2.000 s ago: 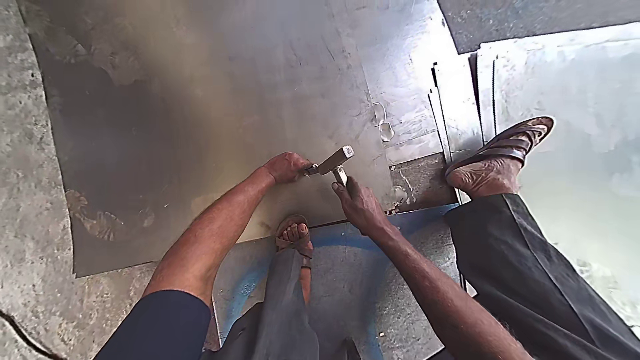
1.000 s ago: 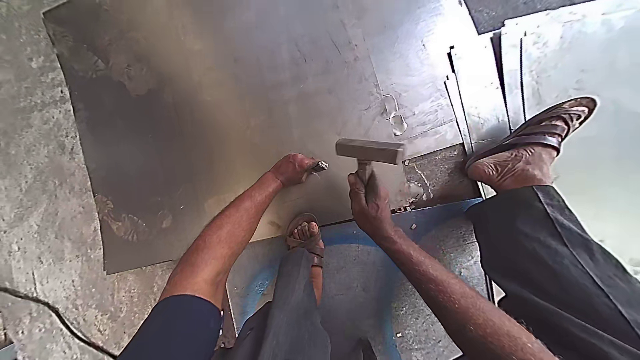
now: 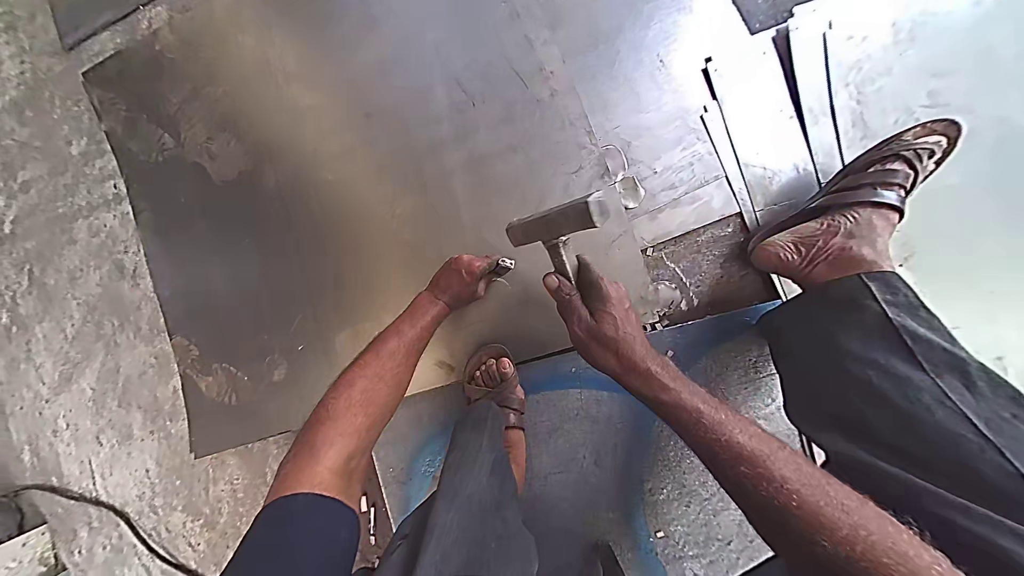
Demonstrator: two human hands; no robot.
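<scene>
My right hand (image 3: 600, 320) grips the handle of a hammer (image 3: 560, 220), whose metal head is raised just above and left of the hand. To its left, my left hand (image 3: 462, 282) is closed around a short metal tool, likely a chisel or punch (image 3: 502, 266); only its square end shows, pointing up. The hammer head and this end are apart. Under both hands lies a large sheet of metal (image 3: 336, 200) on the floor. The lower end of the short tool is hidden by my left hand.
My sandalled feet are on either side, one at the sheet's near edge (image 3: 494, 376), one on sheets at the right (image 3: 864, 200). Several narrow metal strips (image 3: 744, 120) lie beside it. A blue-marked sheet (image 3: 584, 432) is below. A dark cable (image 3: 104, 506) crosses the concrete floor (image 3: 72, 320).
Two seconds ago the hammer head was close over the short tool in my left hand; now it is apart, to the right. The view has shifted somewhat.
</scene>
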